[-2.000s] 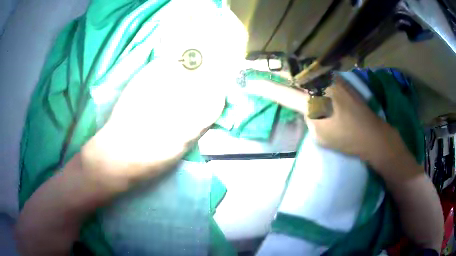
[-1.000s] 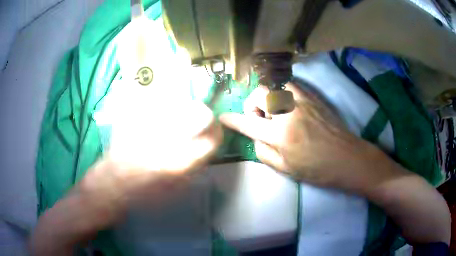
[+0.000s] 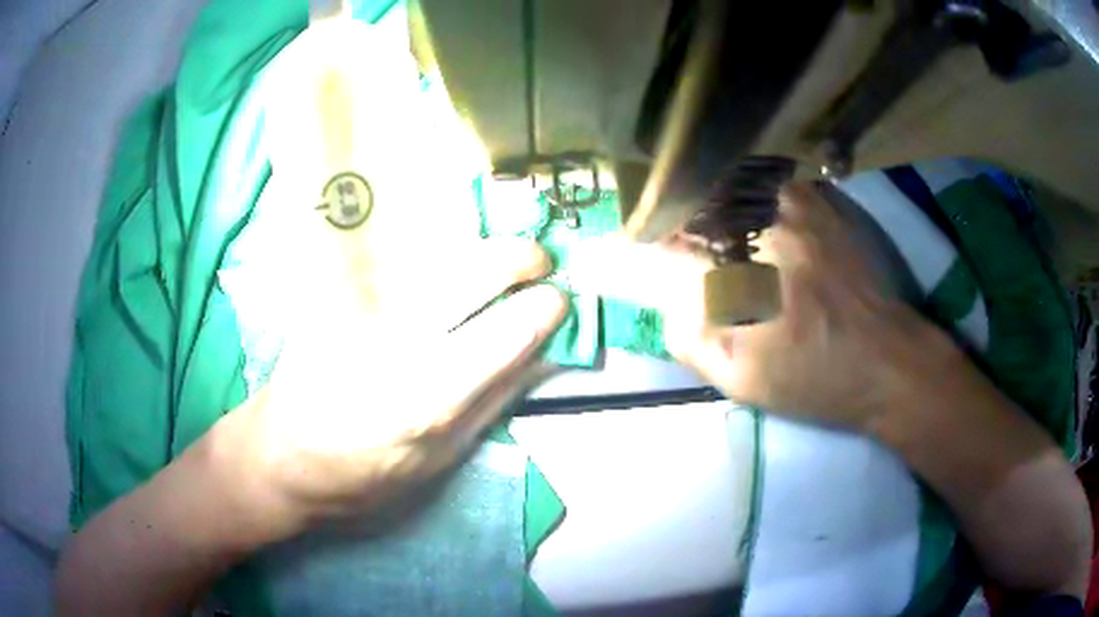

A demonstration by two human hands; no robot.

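Green garment fabric (image 3: 579,331) lies under the presser foot (image 3: 571,193), with a short green piece under the fingertips just in front of it. My left hand (image 3: 410,374) lies on the cloth left of the foot, its upper part washed out by lamp glare. My right hand (image 3: 807,319) rests on the cloth right of the foot, partly behind the tan knob (image 3: 741,293). Its fingertips are pale with glare and reach towards the foot. Pale blue-grey facing (image 3: 398,548) lies below my left wrist.
The cream machine head (image 3: 579,72) hangs overhead, with a glowing lamp (image 3: 348,201) at its left. Bunched green cloth (image 3: 133,301) lies at left. A white panel with green edges (image 3: 832,518) lies at lower right. A dark gap (image 3: 621,401) crosses the bed.
Since a second ago, my hands have moved slightly apart at the fingertips. The short green piece between them shows more clearly, and the head view has shifted a little.
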